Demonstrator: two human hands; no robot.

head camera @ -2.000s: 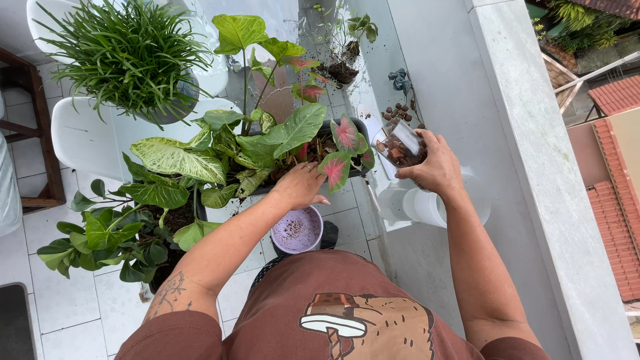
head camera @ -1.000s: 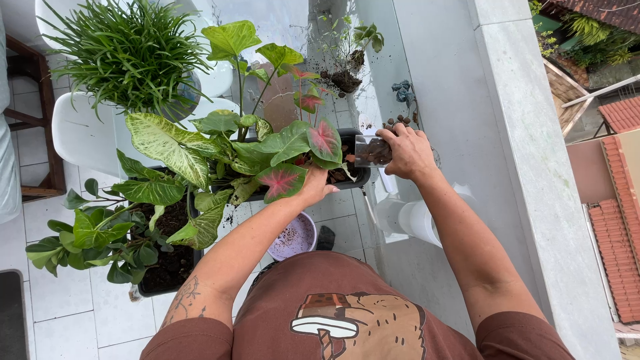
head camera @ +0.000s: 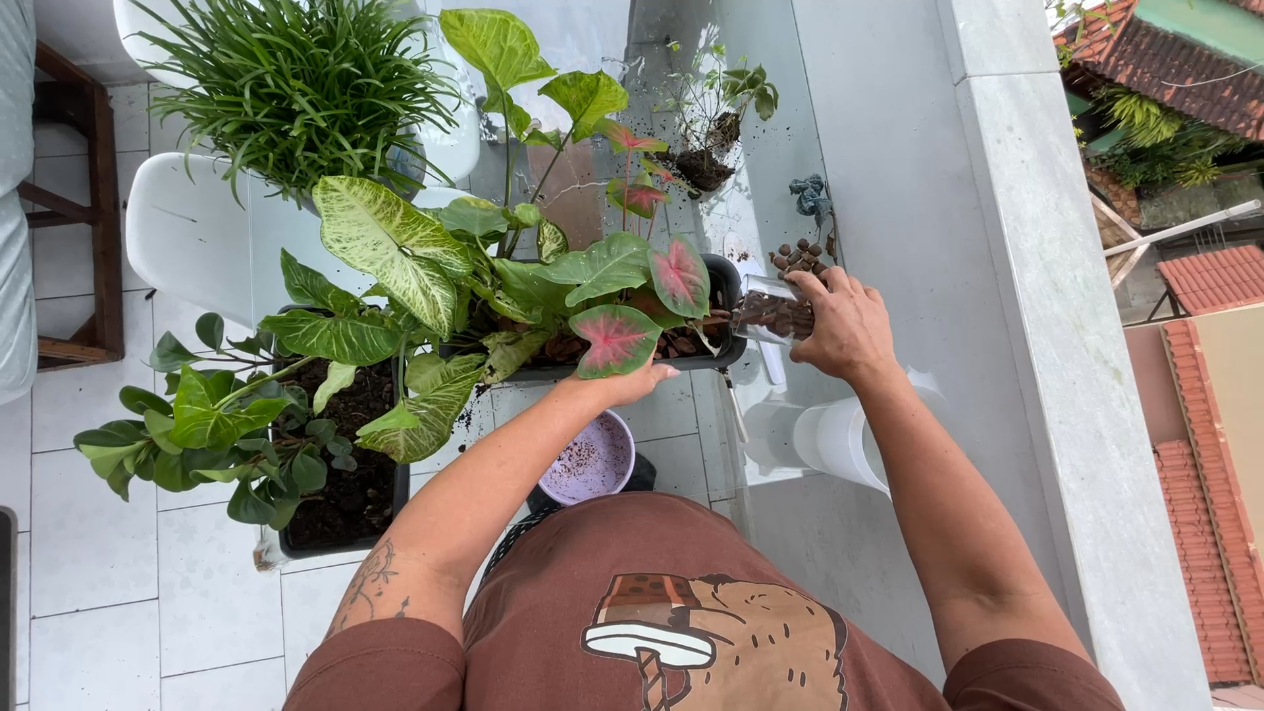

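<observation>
A clear plastic cup [head camera: 770, 314] of brown bark chips lies tilted in my right hand [head camera: 847, 321], its mouth over the right end of a dark rectangular planter [head camera: 729, 286]. Bark chips also lie in that planter, below pink-centred caladium leaves [head camera: 617, 341]. My left hand [head camera: 637, 381] is at the planter's near edge under a caladium leaf, its fingers largely hidden. Large green and variegated leaves [head camera: 390, 247] spread over the planter's left part. Clay pebbles [head camera: 800, 257] lie just beyond my right hand.
A lilac pot [head camera: 592, 459] stands near my body. A second black planter [head camera: 346, 538] with soil is at left, a grassy potted plant [head camera: 296, 94] behind it. An uprooted plant [head camera: 703, 168] lies on the glass tabletop. A white container [head camera: 839, 441] is under my right forearm, beside a parapet [head camera: 1047, 296].
My right hand has brought the cup left to the planter's end and tipped it. My left hand has moved from above the planter to its near edge under a leaf.
</observation>
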